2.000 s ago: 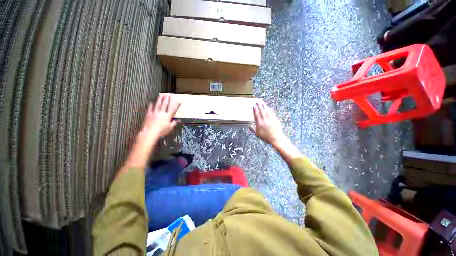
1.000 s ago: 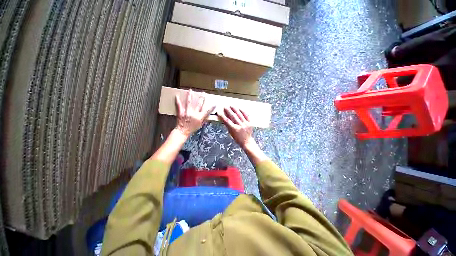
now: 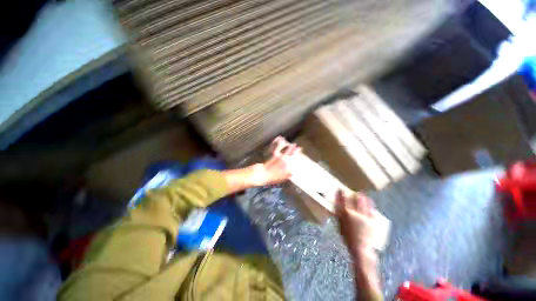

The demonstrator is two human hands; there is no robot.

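The picture is blurred by motion. A closed long narrow inner carton [image 3: 315, 178] lies tilted in front of me, with a small dark slot in its top face. My left hand [image 3: 277, 167] is closed around its near-left end. My right hand [image 3: 357, 222] lies over its other end, fingers bent on the top face, and hides part of it. Blue-and-white retail boxes [image 3: 201, 228] rest on my lap.
Closed inner cartons [image 3: 367, 138] stand in a row just beyond. Flattened cardboard sheets [image 3: 247, 70] rise behind. A large brown carton [image 3: 479, 132] is at the right. Red stools [image 3: 438, 292] show at the right and bottom right. A pale table edge [image 3: 64, 82] is upper left.
The view has swung left and the scene appears rotated. My hands have moved apart from the carton's middle towards its ends. The white table has come into view.
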